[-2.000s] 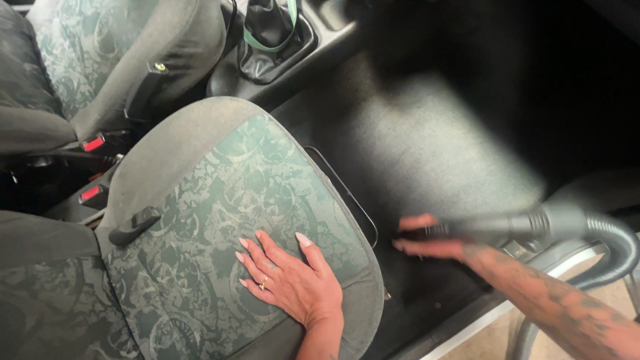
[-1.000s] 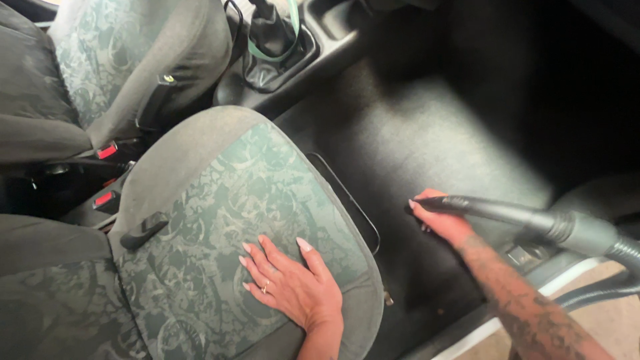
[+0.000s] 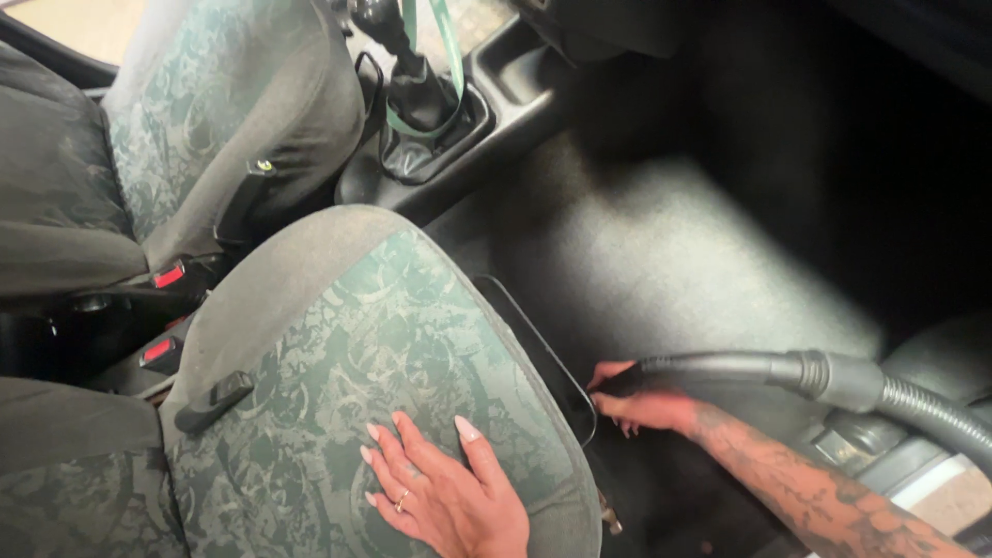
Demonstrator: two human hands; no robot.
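My left hand (image 3: 457,492) lies with its fingers spread on the green patterned cushion of a car seat (image 3: 349,364), a ring on one finger. At the front edge of that seat, my right hand (image 3: 639,399) grips the narrow end of a black vacuum cleaner wand (image 3: 721,368), close to the metal seat adjustment bar (image 3: 542,341). A ribbed vacuum hose (image 3: 938,418) runs from the wand to the right edge of the view. The tip of the wand is partly hidden by my fingers.
A gear lever (image 3: 422,93) with a green strap stands on the center console (image 3: 504,116). Beyond it is the other front seat (image 3: 232,116). Red seat belt buckles (image 3: 159,353) sit between the seats. Grey floor carpet (image 3: 682,263) spreads ahead, with the door sill (image 3: 930,473) at the lower right.
My right hand and the wand have come closer to the seat's front bar. My left hand stays on the cushion. The view has shifted somewhat.
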